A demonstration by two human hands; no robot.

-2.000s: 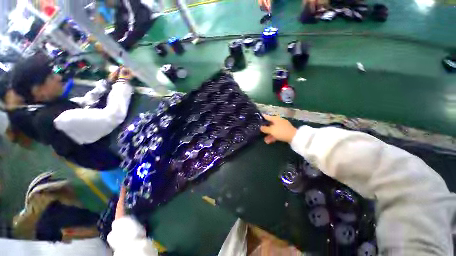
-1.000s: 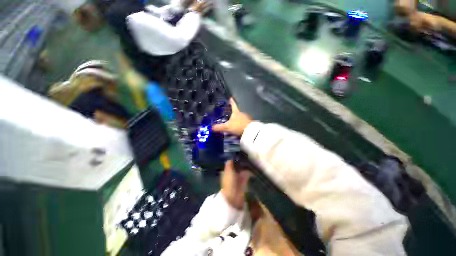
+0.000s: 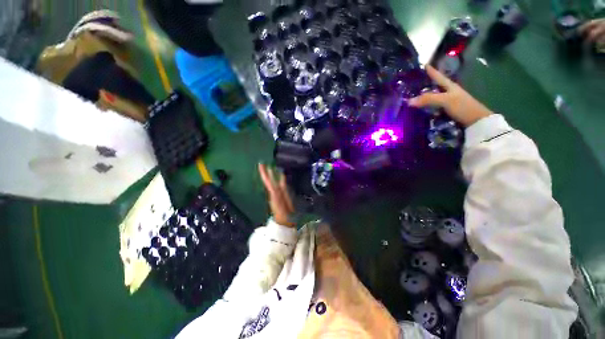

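A black blister tray [image 3: 345,59] lies in front of me, with silvery round boards in pockets along its left side. A circuit board [image 3: 383,137] glows purple near the tray's near end. Black cylindrical housings [image 3: 294,153] lie beside it, and a part-built unit [image 3: 322,175] shows a board and pale wire. Another board [image 3: 443,134] is at the right, below my right hand [image 3: 451,99], whose thumb and forefinger are spread at the tray's right edge. My left hand [image 3: 277,195] is raised, fingers extended, near the tray's near left corner, holding nothing visible.
Several end caps [image 3: 423,263] lie beside my right sleeve. A red-lit unit [image 3: 454,49] and a dark unit [image 3: 507,23] stand beyond the tray. Another person's hand [image 3: 594,30] is at far right. A blue stool [image 3: 215,89] and black trays [image 3: 205,251] are at left.
The tray, tilted in my hands two seconds ago, now lies before me. The glow shows purple instead of blue. My left hand has moved left, away from the housings; my right is at the tray's right edge.
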